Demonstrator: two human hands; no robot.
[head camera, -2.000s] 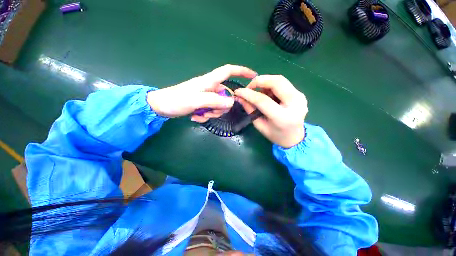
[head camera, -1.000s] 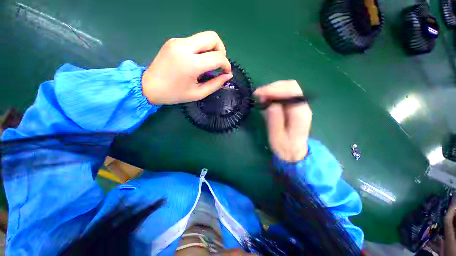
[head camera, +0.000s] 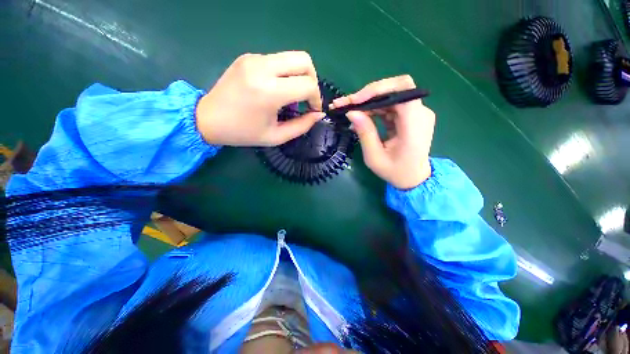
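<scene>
A round black ribbed housing (head camera: 311, 155) lies on the green table in front of me, its upper left part hidden by my hands. My left hand (head camera: 266, 100) is over its upper left, thumb and index finger pinched together at the housing's centre; what they pinch is too small to tell. A bit of purple shows behind these fingers. My right hand (head camera: 394, 131) holds a slim black tool (head camera: 387, 100) like tweezers, its tip at my left fingertips.
Black ribbed housings (head camera: 517, 66) stand at the upper right, one with a yellow-brown piece (head camera: 561, 55) inside. A tiny glinting part (head camera: 500, 213) lies at right. A dark ribbed pile (head camera: 590, 311) is at the lower right. A cardboard piece (head camera: 173, 227) shows at lower left.
My right hand has moved up and left, bringing the black tool to my left fingertips. My left hand has stayed near the housing's centre. The housings at upper right have shifted in view.
</scene>
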